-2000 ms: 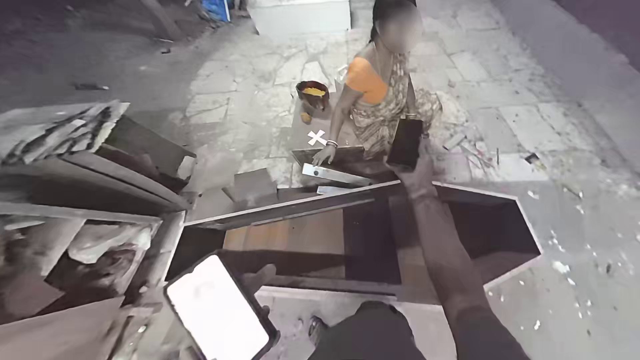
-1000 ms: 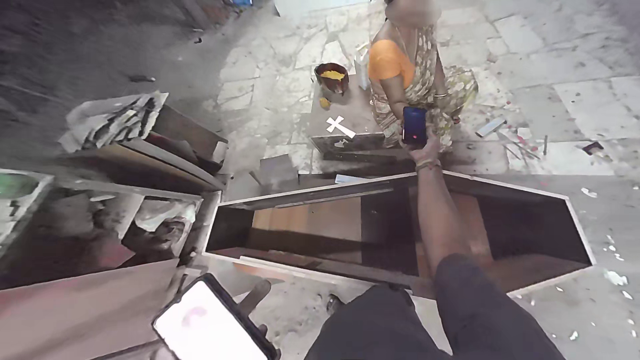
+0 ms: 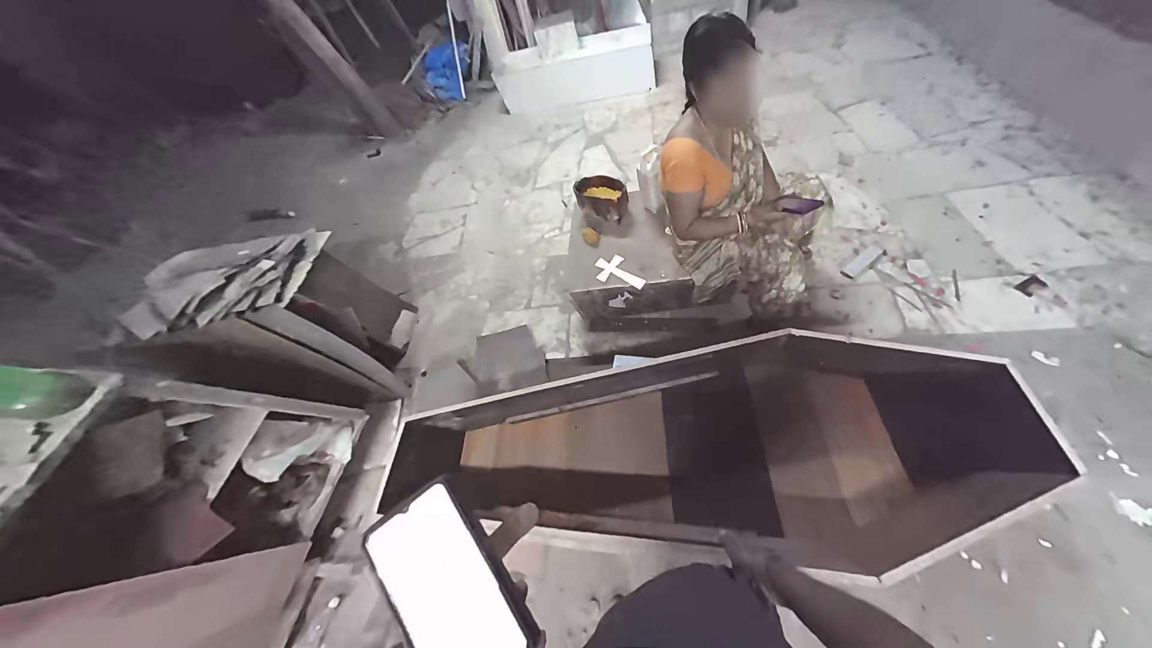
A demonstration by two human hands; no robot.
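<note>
My left hand (image 3: pixel 513 531) holds a smartphone (image 3: pixel 445 571) with a bright white screen at the bottom, left of centre. My right hand (image 3: pixel 751 562) is at the near rim of an open wooden coffin (image 3: pixel 940 571); it is dark and blurred, and its fingers are hard to make out. The coffin lies across the view, with brown and dark panels inside. Beyond it, a seated person (image 3: pixel 711 193) in an orange blouse and patterned sari holds a phone with a purplish look (image 3: pixel 799 205).
Beside the seated person, a low box (image 3: pixel 598 261) bears a white cross (image 3: pixel 619 272) and a bowl of yellow material (image 3: pixel 601 198). Stacked boards (image 3: pixel 315 346) and open boxes (image 3: pixel 184 396) stand at the left. Scraps litter the paving (image 3: pixel 994 238).
My right hand, which held a dark phone out toward the seated person, has drawn back to the near coffin rim without it. The seated person now holds a phone. My left hand still holds its phone.
</note>
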